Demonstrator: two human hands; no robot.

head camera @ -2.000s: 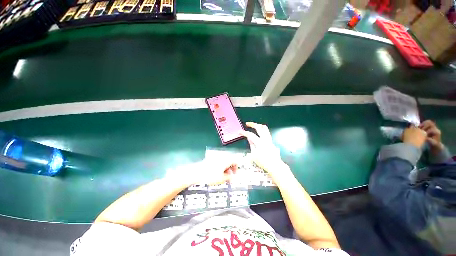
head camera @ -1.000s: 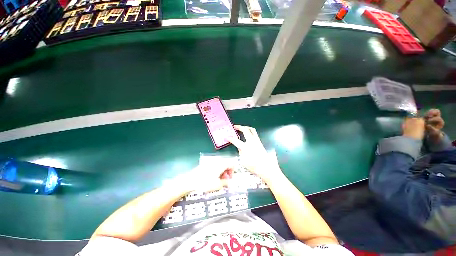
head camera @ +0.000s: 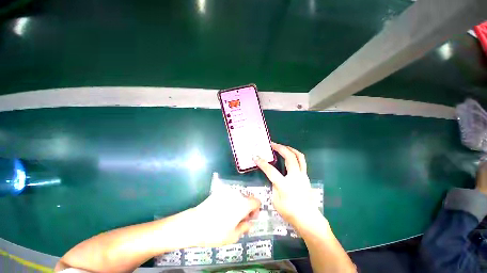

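A smartphone (head camera: 245,128) with a pink screen lies on the green bench, partly over the pale rail. My right hand (head camera: 291,184) is at its lower right corner, thumb on the lower screen and the other fingers apart beside its edge; it does not hold the phone. Below lies a clear plastic sheet (head camera: 228,252) with rows of small grey-white printed blocks, partly covered by my hands and forearms. My left hand (head camera: 232,213) rests over the sheet with fingers curled; glare washes it out, and I cannot tell if it pinches anything.
A pale rail (head camera: 133,98) crosses the green bench (head camera: 133,133), with a slanted upright (head camera: 374,58) at right. A blue bottle (head camera: 18,177) is cut off at left. Another person's denim sleeve (head camera: 454,229) and a clear plastic bundle (head camera: 472,125) are at right. A red item (head camera: 481,40) shows top right.
The view has moved closer and down, so the far trays are out of frame. My right thumb has stayed at the phone's lower screen. The phone's displayed page looks different. My left hand remains over the sheet.
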